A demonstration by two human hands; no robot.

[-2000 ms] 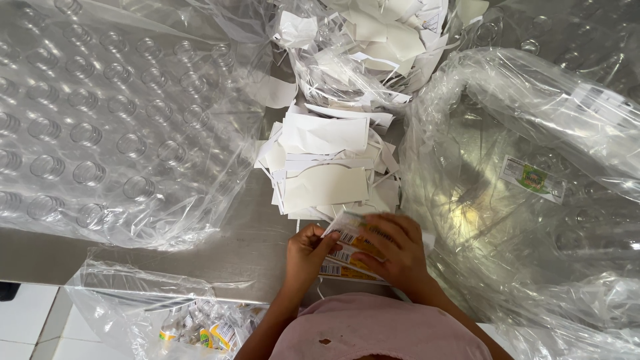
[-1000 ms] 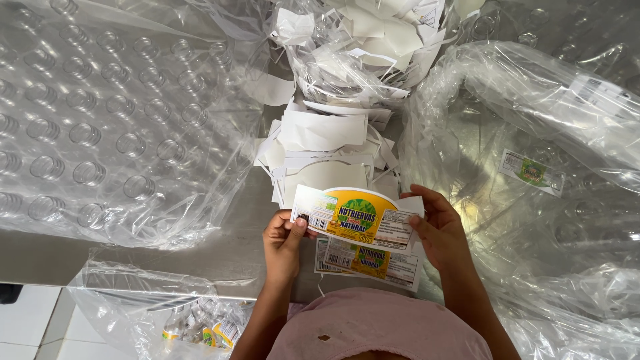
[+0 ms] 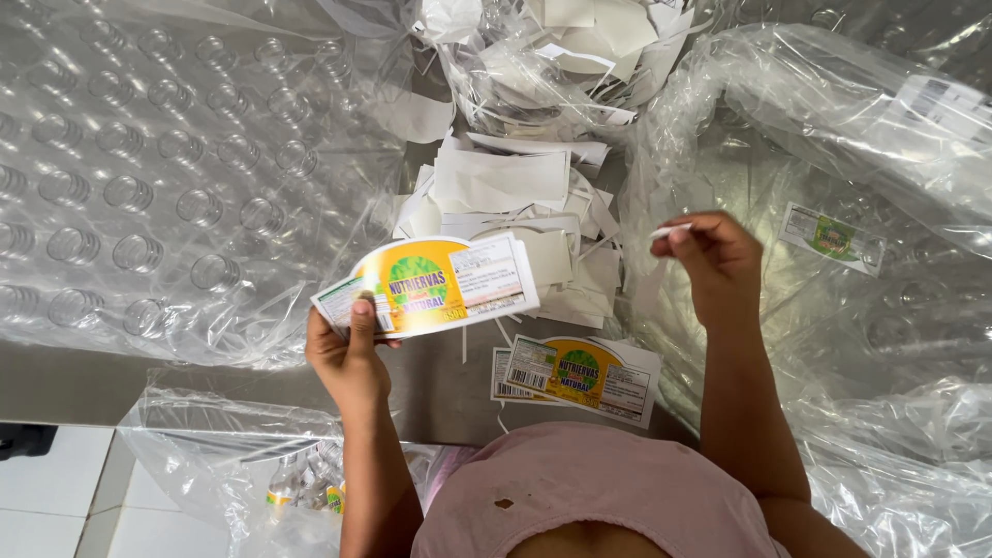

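Note:
My left hand (image 3: pixel 353 353) grips a yellow and white printed label (image 3: pixel 426 283) by its left end, thumb on top; a second edge shows behind it. My right hand (image 3: pixel 717 260) is raised at the right, a small white strip of paper (image 3: pixel 670 231) pinched between thumb and fingers. Below and between the hands, overlapping labels of the same kind (image 3: pixel 585 376) lie on the metal table, close to my body. Just beyond them is a pile of white backing paper and offcuts (image 3: pixel 504 182).
Clear bottles with open necks (image 3: pixel 128 194) stand in rows under plastic film at the left. A plastic bag of paper scraps (image 3: pixel 566 62) sits at the far middle. Clear plastic wrap (image 3: pixel 775 139) with a loose label (image 3: pixel 831 239) covers the right. Labelled bottles (image 3: pixel 302 484) lie in a bag below the table edge.
My hands have moved apart. The label that both held a second ago is now in my left hand, farther left, and my right hand has moved up and right with a white strip.

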